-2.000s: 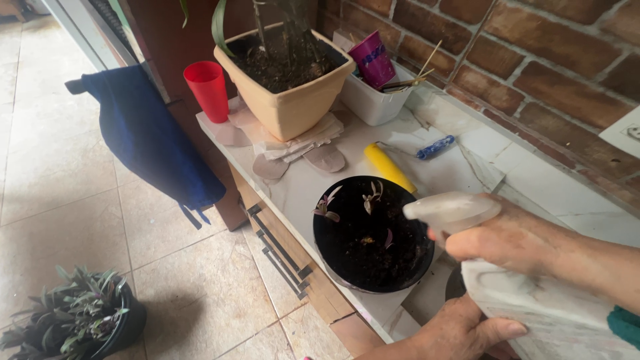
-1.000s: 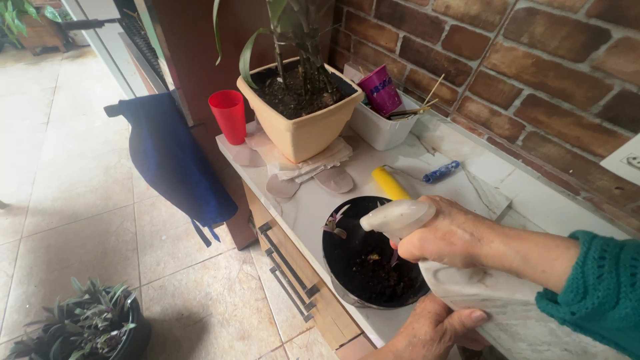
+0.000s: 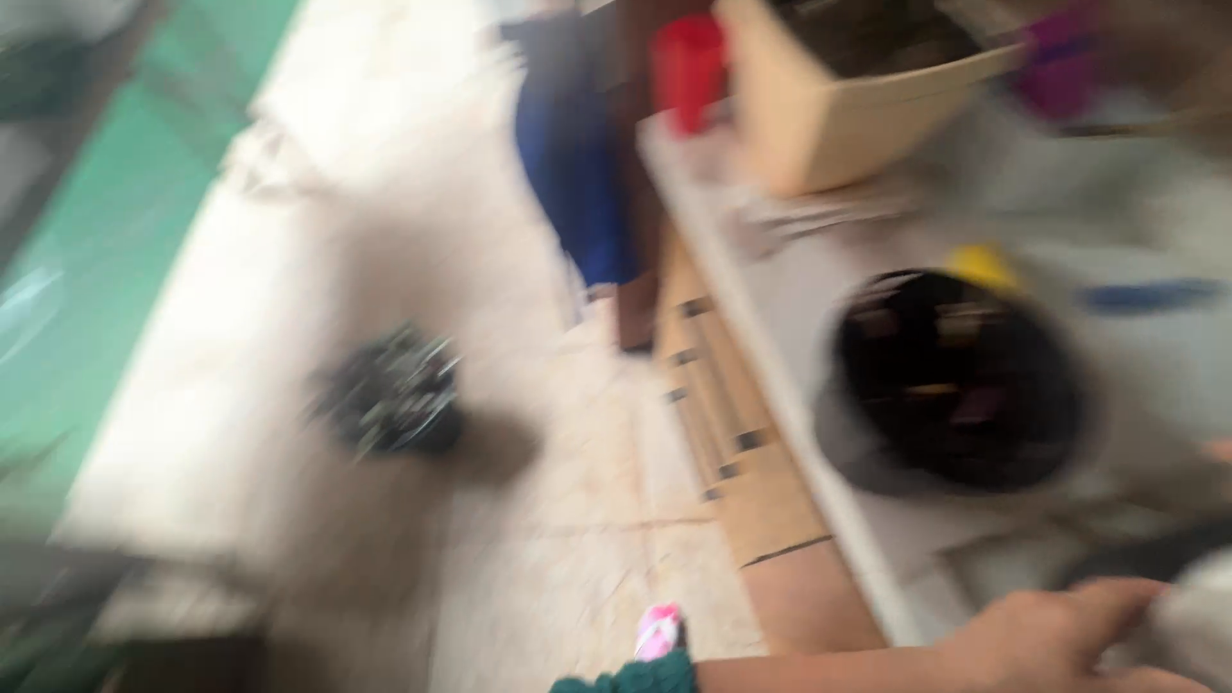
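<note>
The view is badly blurred. From the lower right, my left hand (image 3: 1049, 630), in a teal knit sleeve, has its thumb and fingers around a white spray bottle (image 3: 1203, 611), cut off by the frame edge. Only a sliver of skin, perhaps my right hand (image 3: 1220, 450), shows at the right edge; what it holds is hidden. Above my left hand, on the counter, stands a round black pot (image 3: 962, 385) with dark soil and small plant pieces. A yellow object (image 3: 984, 268) lies behind it, and a blue one (image 3: 1150, 295) to its right.
A cream planter (image 3: 837, 125), a red cup (image 3: 689, 72) and a purple cup (image 3: 1057, 67) are at the back of the counter (image 3: 780, 308). Drawers with dark handles are below. A potted plant (image 3: 395, 390) is on the floor, left; blue cloth (image 3: 577, 154) hangs behind.
The view has swung left. The spray bottle's head and my right hand, over the black pot earlier, are no longer seen there. A green surface has come into view at the left.
</note>
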